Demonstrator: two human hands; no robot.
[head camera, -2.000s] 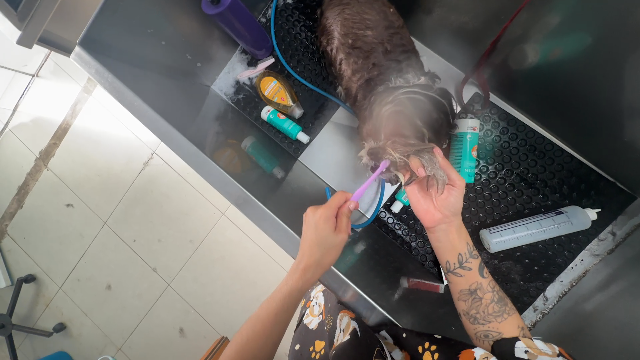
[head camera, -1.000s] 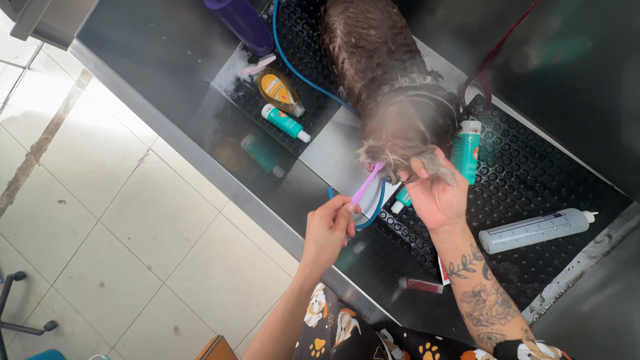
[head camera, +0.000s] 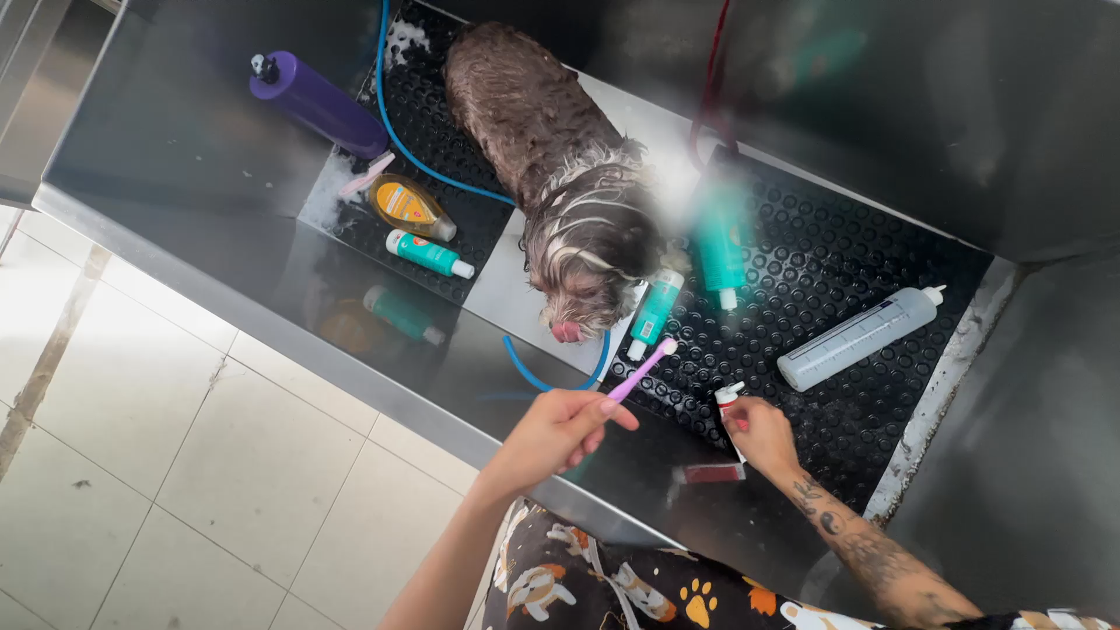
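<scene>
A wet brown and white dog (head camera: 586, 219) stands in the steel tub, head lowered and tongue showing. My left hand (head camera: 564, 433) grips a pink toothbrush (head camera: 643, 370) by its handle, with the brush end pointing up and right, clear of the dog's face. Over the black rubber mat, my right hand (head camera: 761, 433) holds a small white and red tube (head camera: 727, 398); its flip cap looks raised. A teal bottle (head camera: 654, 313) with a white cap lies between the dog and my hands, and another teal bottle (head camera: 721, 249) is behind it, blurred.
A clear squeeze bottle (head camera: 857, 339) lies on the right mat (head camera: 814, 227). At the left are a purple bottle (head camera: 319, 105), an amber shampoo bottle (head camera: 409, 206), a small teal bottle (head camera: 429, 254) and a pale pink brush (head camera: 367, 174). A blue hose (head camera: 420, 157) curves past the dog. The tub's steel rim (head camera: 262, 328) runs in front.
My right hand has left the dog's muzzle and now holds the tube lower right. My left hand has drawn the toothbrush away from the dog's mouth. The dog's face is now uncovered.
</scene>
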